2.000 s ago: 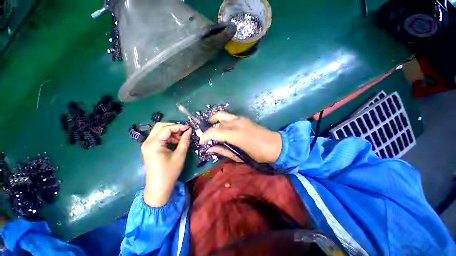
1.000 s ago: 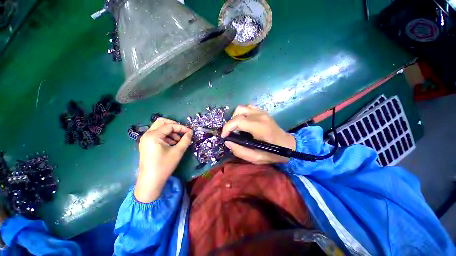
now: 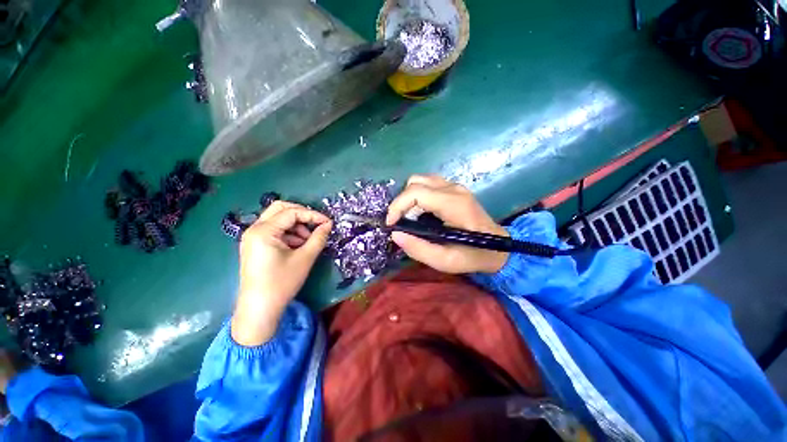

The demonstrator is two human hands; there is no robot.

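My right hand (image 3: 449,226) holds a black pen-like soldering iron (image 3: 470,237). Its thin metal tip points left, close to my left fingertips. My left hand (image 3: 280,255) pinches something small and dark between thumb and forefinger; the fingers mostly hide it. A glittering silvery-purple batch of small components (image 3: 364,255) lies on the green bench between and under my hands. A few dark component pieces (image 3: 233,224) lie just left of my left fingers, partly covered by the hand.
A grey translucent hood (image 3: 276,82) stands above my hands, beside a yellow-sided cup (image 3: 418,85) with silvery bits. Dark pieces (image 3: 151,211) and a larger pile (image 3: 53,311) lie left, near another person's blue sleeve (image 3: 65,410). A slotted panel (image 3: 653,216) is at right.
The iron has swung from pointing up-left across the batch to lying nearly level, tip by my left fingers. My right hand has moved right, uncovering the batch. My left hand has shifted slightly left.
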